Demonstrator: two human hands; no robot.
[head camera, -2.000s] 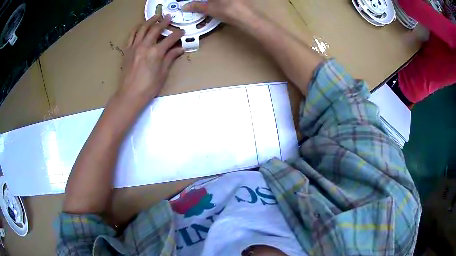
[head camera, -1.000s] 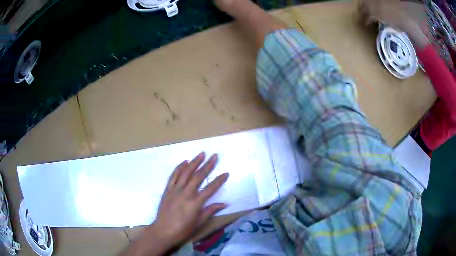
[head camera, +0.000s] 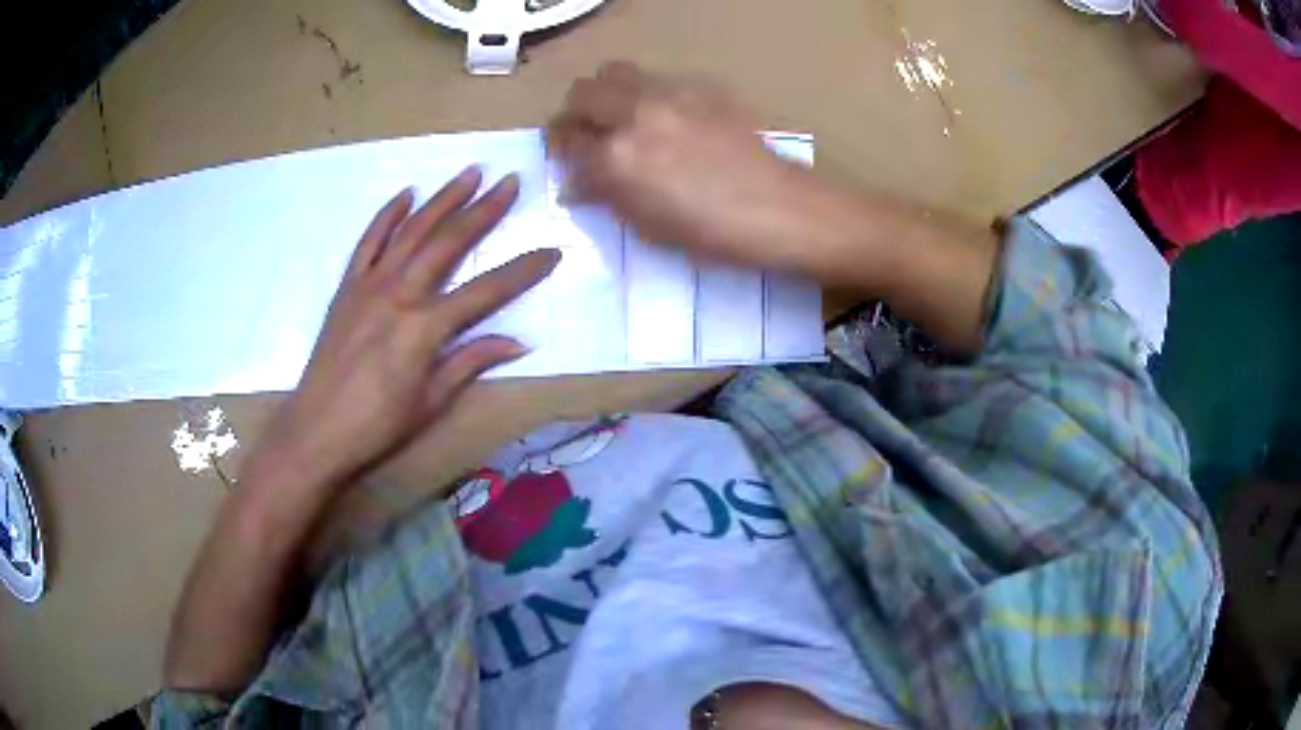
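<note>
A long white label sheet (head camera: 186, 285) with thin dark cross lines at its right end lies across the worktop in front of me. My left hand (head camera: 414, 314) lies flat on the middle of the sheet with its fingers spread, holding nothing. My right hand (head camera: 628, 143) is blurred over the sheet's far edge, right of my left hand, with its fingers bent together. Whether it pinches a sticker cannot be seen. A round white plastic base (head camera: 492, 20) lies just beyond the sheet, cut off by the top edge, its tab pointing toward me.
Another base (head camera: 17, 513) shows at the left edge. White spare sheets (head camera: 1106, 243) lie at the right by the table edge. A person's red sleeve (head camera: 1213, 157) is at the upper right. The tan cardboard cover (head camera: 799, 64) has whitish patches. A dark green surface shows at the upper left.
My right arm has come back from the far side to the sheet. A base now lies beyond the sheet, where bare cardboard was. My left hand stays on the sheet.
</note>
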